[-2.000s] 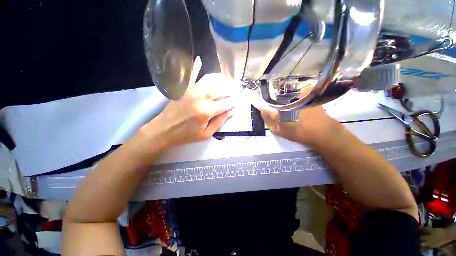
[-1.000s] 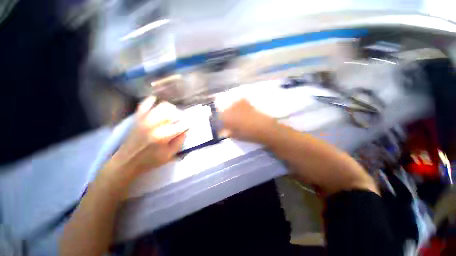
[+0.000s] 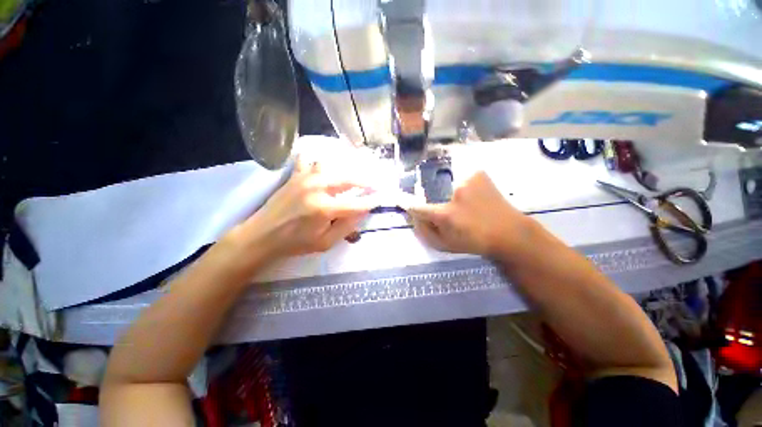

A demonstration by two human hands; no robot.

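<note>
The white sewing machine (image 3: 618, 104) with a blue stripe stands over the work; its presser foot area (image 3: 407, 179) is washed out by glare. A long white piece (image 3: 142, 225) lies to the left, with black cloth under its lower edge. My left hand (image 3: 313, 208) lies on the work just left of the foot, fingertips on the cloth. My right hand (image 3: 464, 217) is right of the foot, its fingertips pinching the end of a small black strip (image 3: 389, 209) that spans between both hands. The rest of the strip is hidden by fingers.
Large shears (image 3: 678, 225) lie at the right, with black-handled scissors (image 3: 572, 148) and a dark red tool (image 3: 625, 158) behind. A grey oval plate (image 3: 267, 104) hangs left of the needle. A ruler (image 3: 376, 290) runs along the front edge. Black cloth (image 3: 150, 83) covers the back left.
The camera view has swung and come back. The black L-shaped edging between my hands now shows only as a short strip. My right hand has moved slightly left, closer to my left hand.
</note>
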